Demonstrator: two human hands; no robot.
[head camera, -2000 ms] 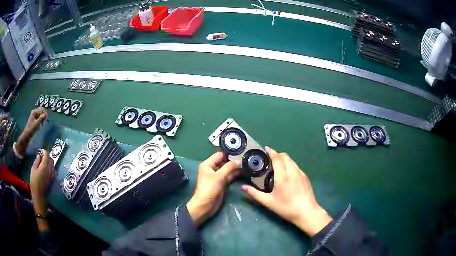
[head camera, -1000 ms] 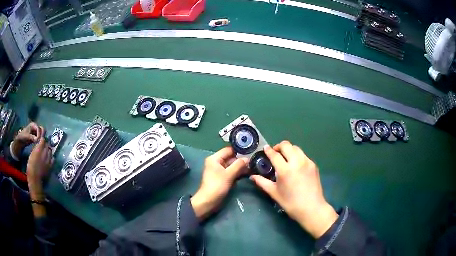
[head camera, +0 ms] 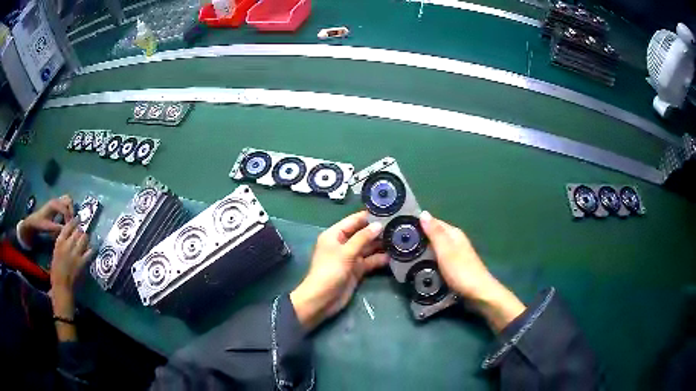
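Observation:
A silver-grey three-cavity plate [head camera: 414, 265] is held at a slant in front of me, with three round black units in a row. My left hand [head camera: 343, 263] grips its left edge, thumb near the middle unit. My right hand [head camera: 462, 263] holds its right edge. Another plate with three black units [head camera: 290, 172] lies on the green belt just beyond, close to the held plate's upper end. Stacked plates [head camera: 210, 248] with pale rings on top lean at my left, beside a second leaning stack [head camera: 126, 237].
Another person's hands [head camera: 65, 240] work at far left. Plates with units lie on the belt at left [head camera: 114, 145] and right [head camera: 605, 200]. Silver rails [head camera: 343, 101] cross beyond. Red trays [head camera: 278, 14], dark stacked plates [head camera: 581, 46] and a white fan [head camera: 671, 69] stand farther off.
The plates on the near belt have shifted right. The held plate now shows all three units, its lower one uncovered as my right hand moved to the edge. The other person's hands have moved slightly.

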